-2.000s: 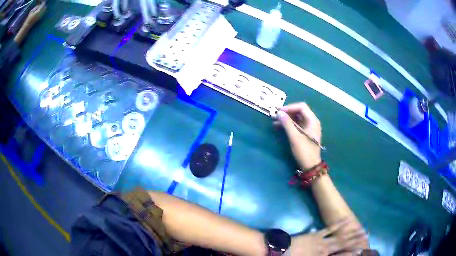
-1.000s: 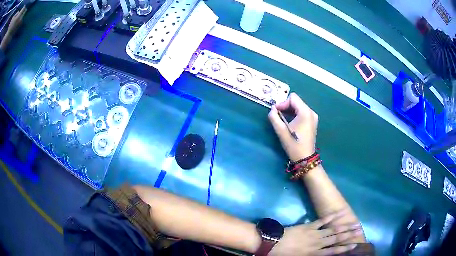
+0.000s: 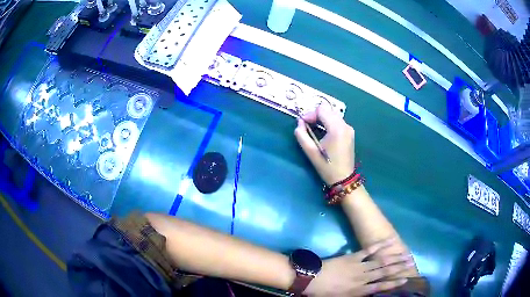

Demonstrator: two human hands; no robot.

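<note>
A silver-white carrier plate (image 3: 278, 88) with round parts lies slanting on the green bench; a second plate (image 3: 222, 68) emerges behind it from under the white shield. My right hand (image 3: 330, 139) holds a thin metal pick (image 3: 317, 144) like a pen, its tip at the plate's near edge. My fingers hide part of the plate's right end. My left hand (image 3: 363, 271) lies flat across my right forearm, fingers apart, holding nothing. A black round disc (image 3: 210, 172) and a thin blue-handled brush (image 3: 236, 185) lie left of my right hand.
A clear blister tray (image 3: 75, 136) with a few round parts lies left. A black unit (image 3: 81, 52) with a perforated cover (image 3: 177, 35) stands behind. A bottle (image 3: 281, 16), red-pink frame (image 3: 415, 76), blue bin (image 3: 465, 110) and another plate (image 3: 483, 195) are farther off.
The view has shifted, so things sit farther left. The second plate now shows more behind the first. The pick tip has moved leftward along the plate's near edge. My left hand stays on my forearm.
</note>
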